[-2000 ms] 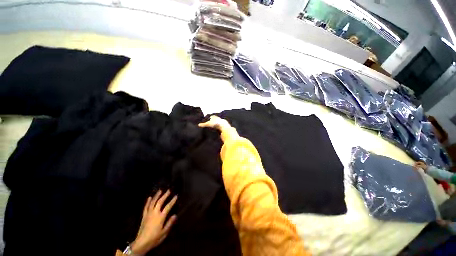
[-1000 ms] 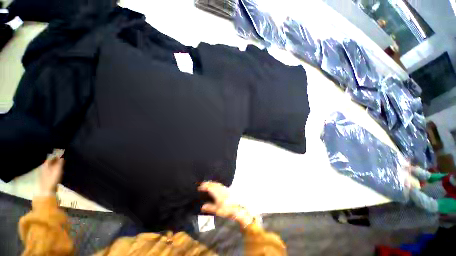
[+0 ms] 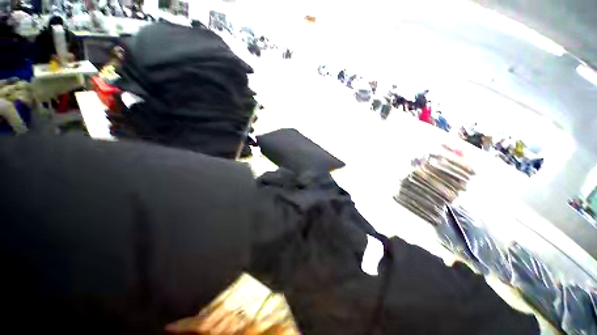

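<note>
A large black coat (image 3: 124, 229) fills the lower left, close to the camera, blurred and lifted above the table level. More soft black coats (image 3: 307, 229) lie rumpled on the table to its right, with a white label or paper (image 3: 372, 254) on them. A yellow-orange sleeve (image 3: 245, 311) of mine shows at the bottom edge, partly covered by the black cloth. I cannot tell which arm it is. Neither hand shows; they are hidden by the cloth or outside the picture.
A tall pile of black coats (image 3: 190, 91) stands at the back left. A flat folded black coat (image 3: 298, 150) lies beside it. A stack of bagged garments (image 3: 435, 184) and a row of bagged garments (image 3: 540, 275) lie at the right. Workplaces show far left.
The view has swung up and to the left, bringing the tall black pile in. The black coat has risen close to the camera. Both hands have gone out of sight.
</note>
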